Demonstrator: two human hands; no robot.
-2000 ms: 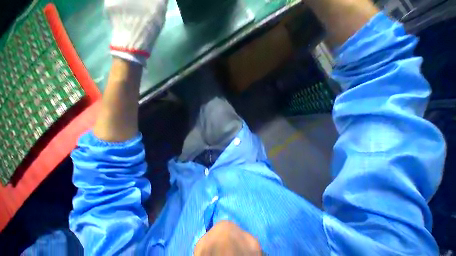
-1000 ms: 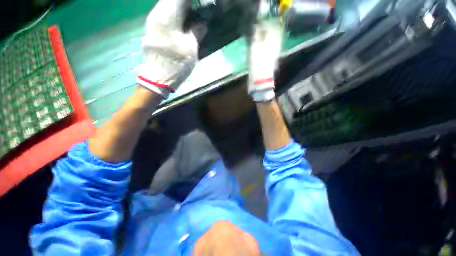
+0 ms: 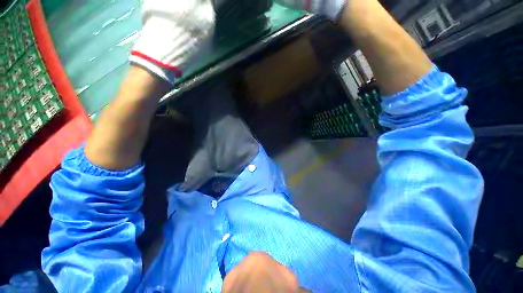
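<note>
My left hand (image 3: 176, 34), in a white knit glove with a red cuff band, is at the top edge over the green bench. Its fingertips are cut off or hidden. A dark, blurred object (image 3: 242, 14) is right beside it, cut by the top edge; I cannot tell whether the hand grips it. My right hand (image 3: 322, 6), also gloved, shows only its cuff end at the top edge; its fingers are out of the picture. Rows of small green circuit boards (image 3: 26, 94) lie on a red tray (image 3: 46, 140) at the left.
The green mat (image 3: 94, 46) carries a pale, glossy, lined sheet (image 3: 106, 71) between tray and left hand. The bench's front edge (image 3: 246, 51) runs diagonally. Below right stands a dark rack (image 3: 351, 77) with a pale end and green boards (image 3: 338, 121). A brown shape (image 3: 281, 66) is under the bench.
My right hand has moved from beside the dark object to the upper right, mostly out of the picture. My left hand is higher and slightly left. The view has shifted.
</note>
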